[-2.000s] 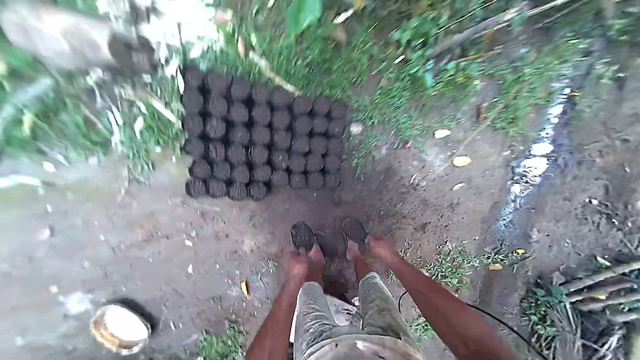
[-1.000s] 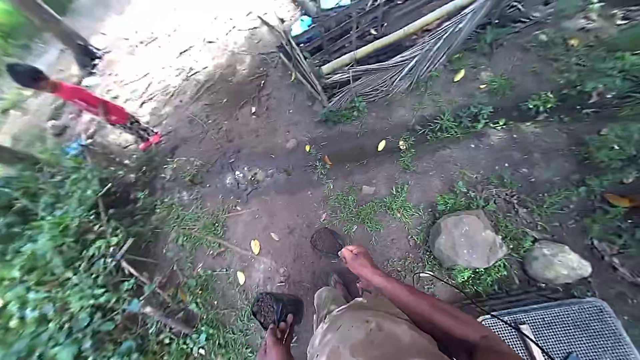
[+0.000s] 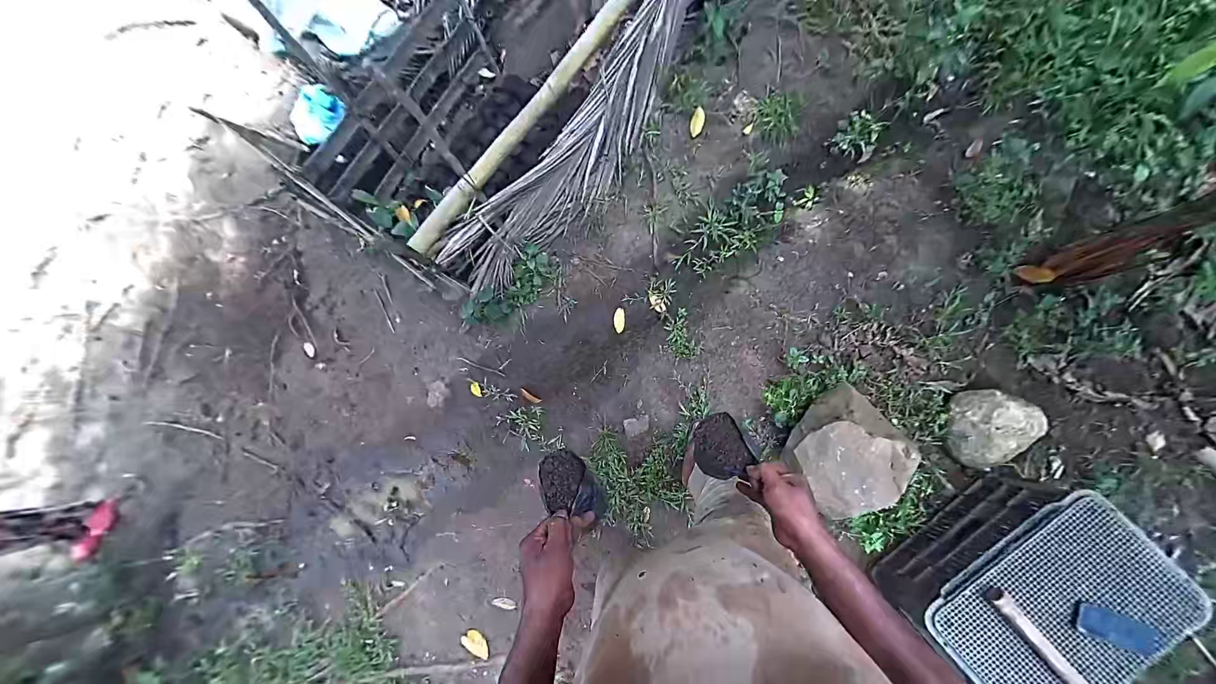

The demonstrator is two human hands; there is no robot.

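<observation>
My left hand (image 3: 548,560) pinches the rim of a dark soil-filled bag (image 3: 562,480), which hangs in front of my body just above one foot. A second soil-filled bag (image 3: 720,445) hangs from the fingers of my right hand (image 3: 781,496), over my other foot. Both bags look like black plastic nursery bags, their tops showing dark soil. A large grey rock (image 3: 855,465) lies on the ground just right of my right hand.
A smaller rock (image 3: 996,427) and a grey mesh tray (image 3: 959,608) holding a wooden-handled tool (image 3: 1035,635) lie at right. A lattice frame with a pole (image 3: 522,123) and dry palm fronds (image 3: 579,161) stands ahead. Another person's red footwear (image 3: 95,530) shows at far left.
The view has swung from rows of soil-filled bags to the lattice frame and rocks. Both hands hold bags throughout. The person in red now shows only at the left edge.
</observation>
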